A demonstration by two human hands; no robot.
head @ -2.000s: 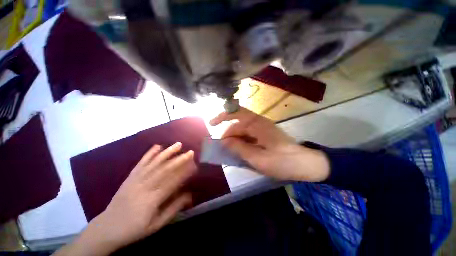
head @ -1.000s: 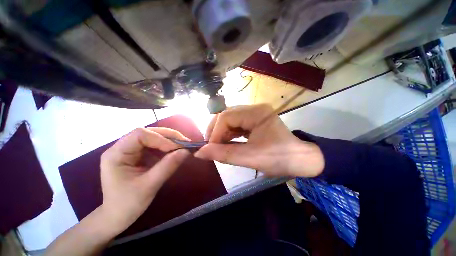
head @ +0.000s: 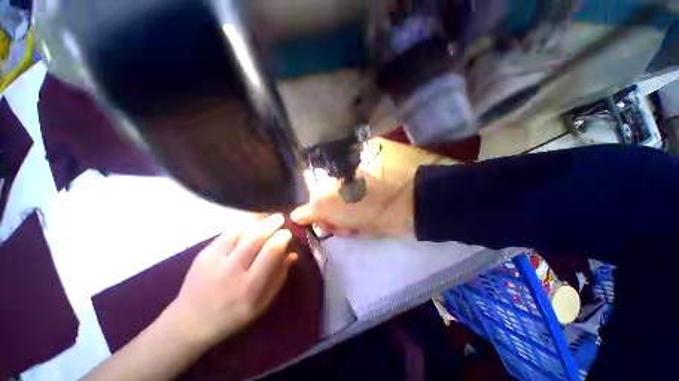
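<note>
A maroon panel (head: 160,290) lies on the white table in front of me, its right part running up to the needle area. My left hand (head: 234,279) lies on the panel with its fingertips at the upper edge. My right hand (head: 365,212) is at the panel's upper right corner, just below the presser foot area (head: 339,160), with fingertips close to my left ones. A thin grey edge (head: 316,249) shows along the panel's right side. The sewing machine head (head: 320,45) fills the top, blurred, with a dark shiny curved part (head: 193,97) covering part of the view.
More maroon pieces lie at the left (head: 37,298) and back left (head: 89,134). A maroon strip (head: 465,147) lies behind the needle. A tray of metal bits (head: 618,119) is at the right. A blue basket (head: 506,312) holding mixed items is below the table edge.
My hands have parted from the folded grey piece held between them and moved to the panel's edge by the needle. My right forearm has swung up across the table. The view has shifted.
</note>
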